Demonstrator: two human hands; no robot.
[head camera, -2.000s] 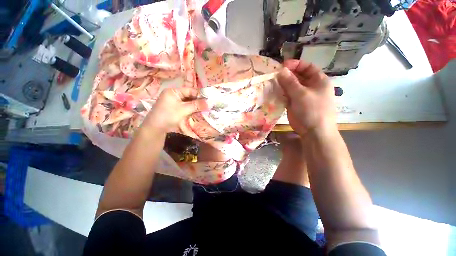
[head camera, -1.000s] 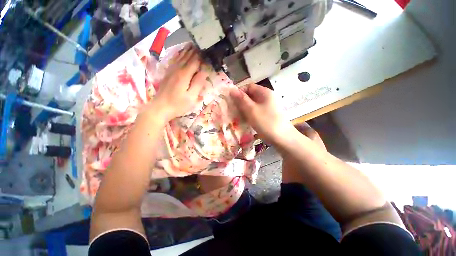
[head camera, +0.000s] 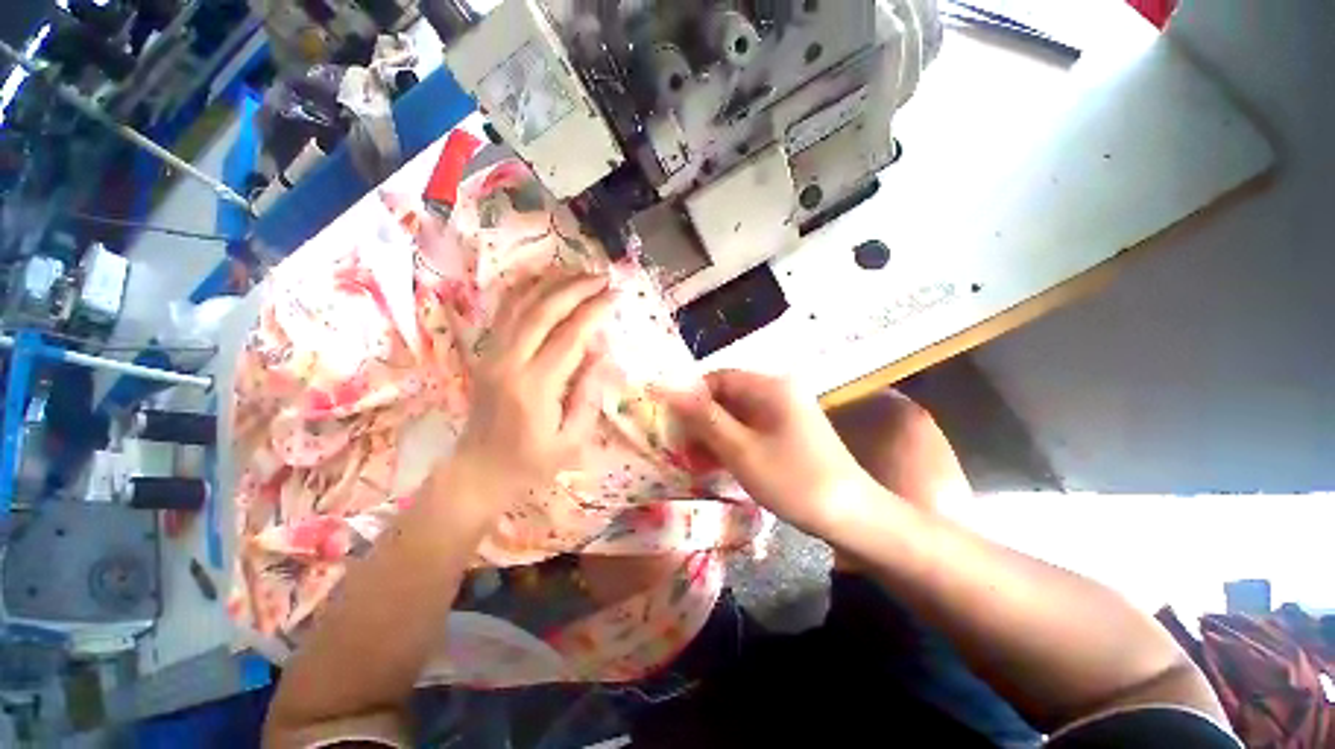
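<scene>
Floral fabric (head camera: 337, 424) is heaped left of and in front of the overlock machine (head camera: 732, 132) and hangs over the table edge toward the lap. Its edge runs up to the dark needle area at the machine's left front. My left hand (head camera: 535, 373) lies on the fabric with its fingers a little spread, just below the needle area. My right hand (head camera: 761, 439) pinches the fabric's right edge between thumb and fingers, nearer to the table's front edge. The exact contact under the presser foot is too small to tell.
A red thread spool (head camera: 451, 168) stands behind the fabric. Dark tweezers (head camera: 1013, 29) lie right of the machine. The white table (head camera: 1054, 190) ends at a wooden front edge (head camera: 996, 329). Dark thread cones (head camera: 173, 427) are at the left. Brown-red cloth (head camera: 1266, 680) is at the lower right.
Since the first frame, the fabric edge held between both hands has come to the needle area. In the last second, both hands have moved down, back toward the body, away from the needle area.
</scene>
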